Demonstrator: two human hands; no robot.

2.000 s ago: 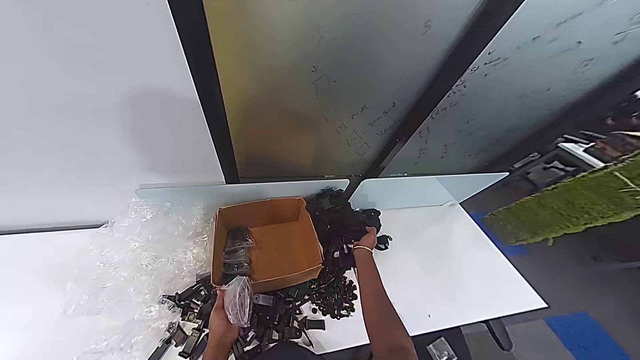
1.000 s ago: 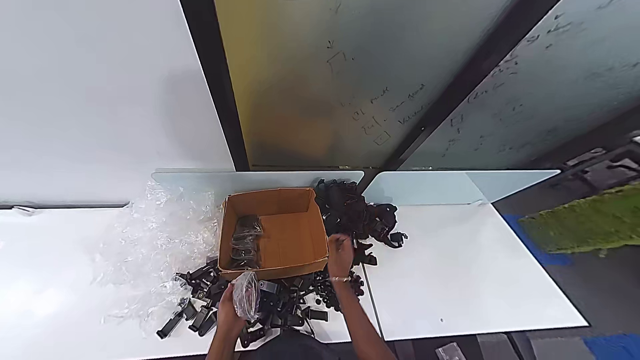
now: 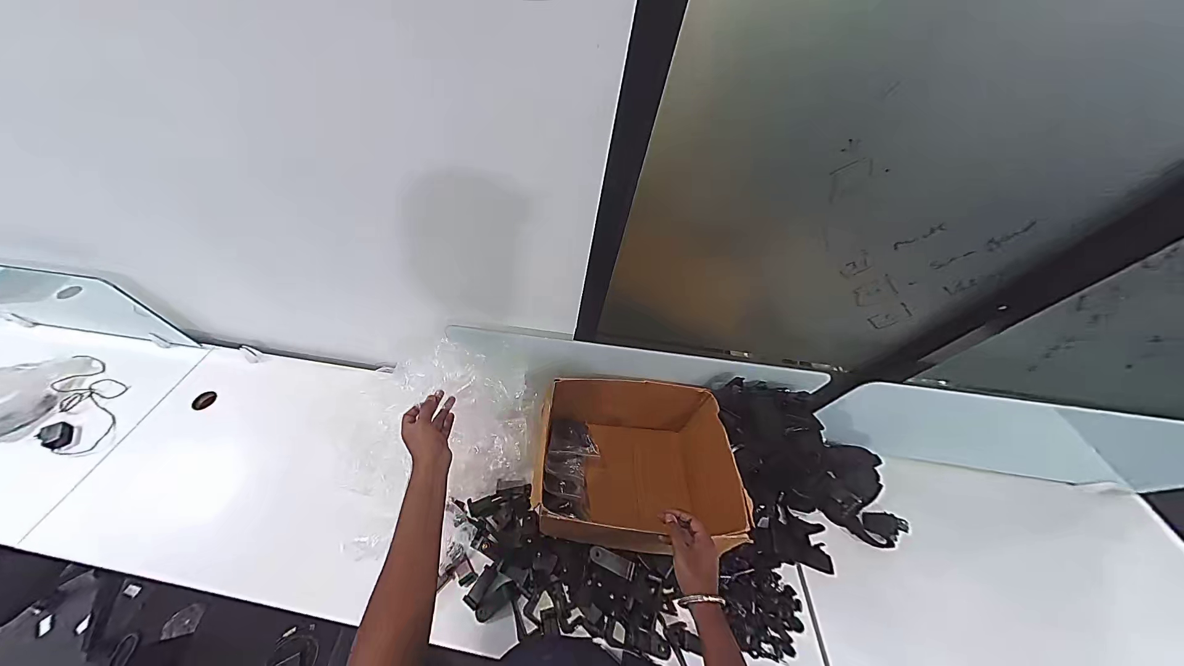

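Note:
My left hand (image 3: 428,430) is raised over a heap of crumpled clear plastic bags (image 3: 481,421), its fingers apart and nothing seen between them. At the near right wall of an open cardboard box (image 3: 638,476), my right hand (image 3: 689,541) has its fingers bent close together; whether they hold something small is unclear. Inside the box, black items in clear plastic (image 3: 566,467) lie in a row along the left wall. A pile of black plastic parts (image 3: 592,587) spreads before the box. Black straps or fabric-like items (image 3: 805,453) are heaped at its right.
Low frosted glass panels (image 3: 980,435) run along the back of the white table (image 3: 277,481). At far left lie a coiled cable with a black adapter (image 3: 57,435) and a clear plastic bag (image 3: 32,398). A cable hole (image 3: 204,400) pierces the tabletop.
My left hand has left the near left corner of the box, where it held a clear plastic bag, for the plastic heap. My right hand has come from the black heap to the box's near wall.

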